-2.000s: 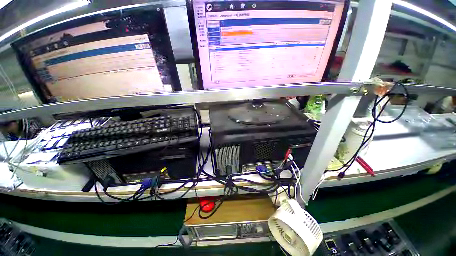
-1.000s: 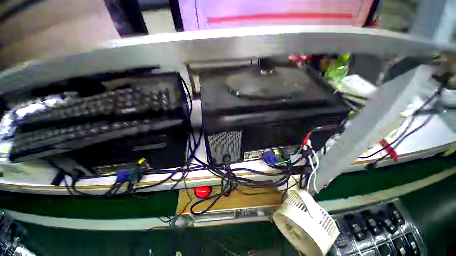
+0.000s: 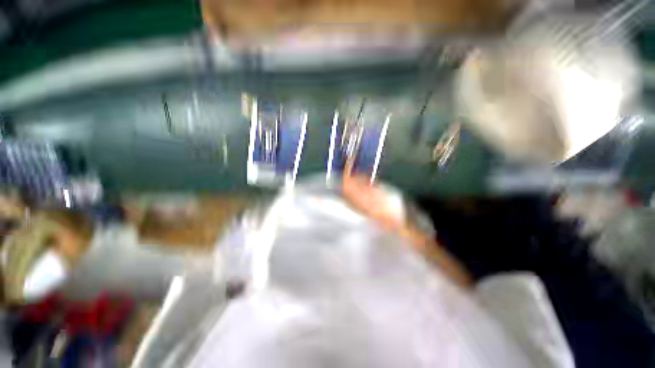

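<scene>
The frame is strongly blurred. Two blue fixture pads with white edges lie side by side on the green bench, the left pad (image 3: 290, 144) and the right pad (image 3: 370, 147). A phone-like thing (image 3: 268, 140) lies on the left pad and another (image 3: 352, 138) on the right pad. My right hand (image 3: 370, 201) reaches from the lower right to the near edge of the right pad; its fingers are too smeared to tell whether they hold anything. My left hand cannot be made out.
The white fan (image 3: 539, 100) hangs over the bench at the right. Trays show at the far left (image 3: 32, 169) and right (image 3: 603, 154). The wooden board (image 3: 359, 18) is at the top. White clothing (image 3: 323, 287) fills the lower middle.
The view has swung down from the monitors and computer shelf to the bench and the wearer's body. The fixtures and my right hand have come into view.
</scene>
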